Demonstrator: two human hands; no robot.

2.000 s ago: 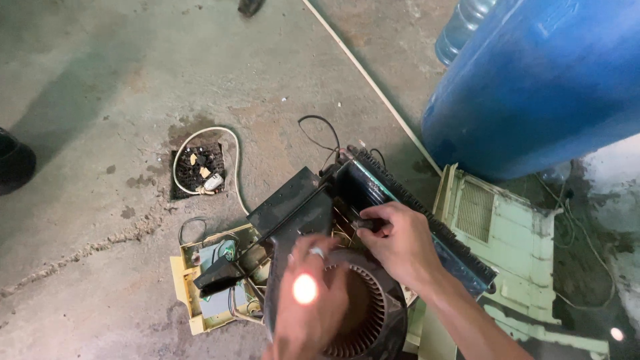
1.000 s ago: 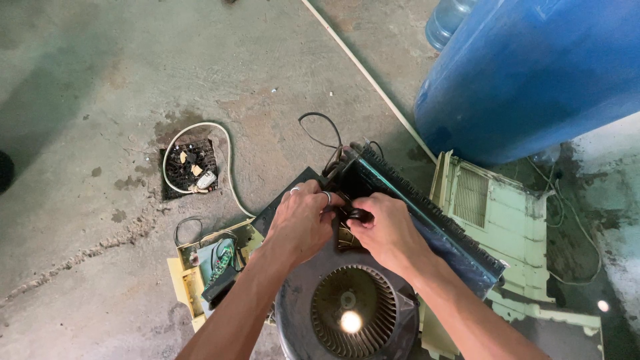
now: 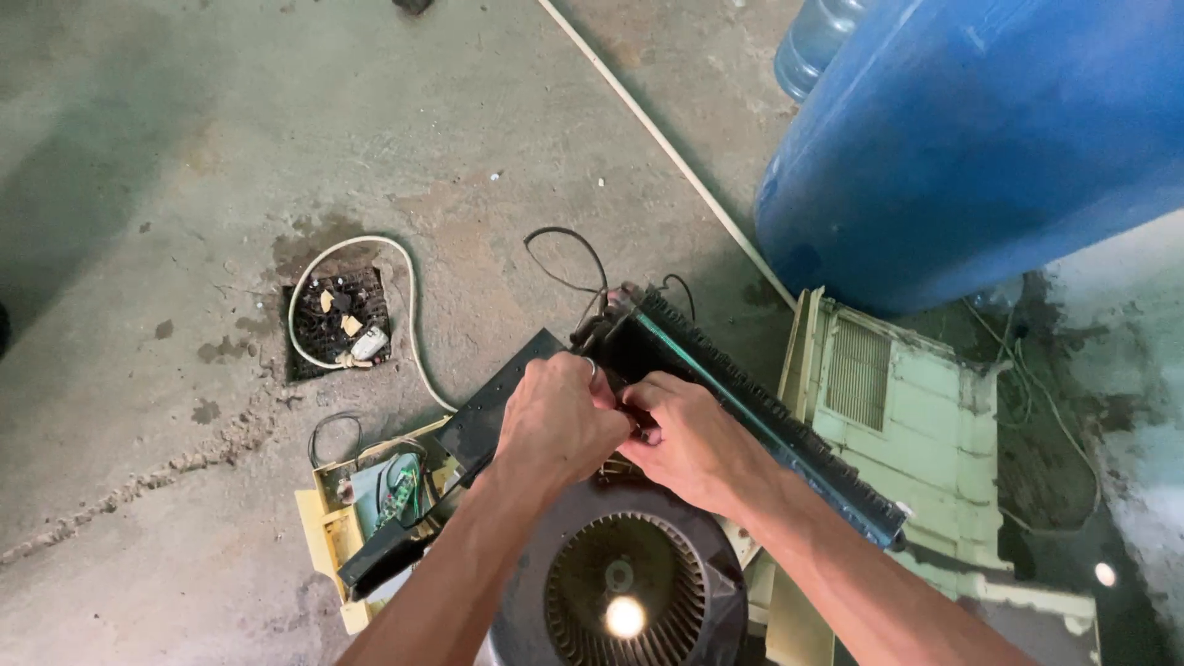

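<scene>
My left hand, with a ring on one finger, and my right hand meet over an opened appliance. Between their fingertips is a small dark part, mostly hidden, which both hands grip. Just below the hands lies a round blower housing with a finned fan wheel. A long finned heat exchanger runs down to the right beside my right hand. A dark flat panel is left of my left hand. A cream tray with a green circuit board sits at the lower left.
A floor drain with debris and a pale cable lie to the left. A thin pale pipe crosses the concrete floor. At the upper right are a blue barrel and a clear plastic bottle. A cream casing lies at the right.
My left hand has moved from over the fan wheel up to my right hand, uncovering the wheel. Since one second ago, both hands have shifted slightly down the appliance, still together.
</scene>
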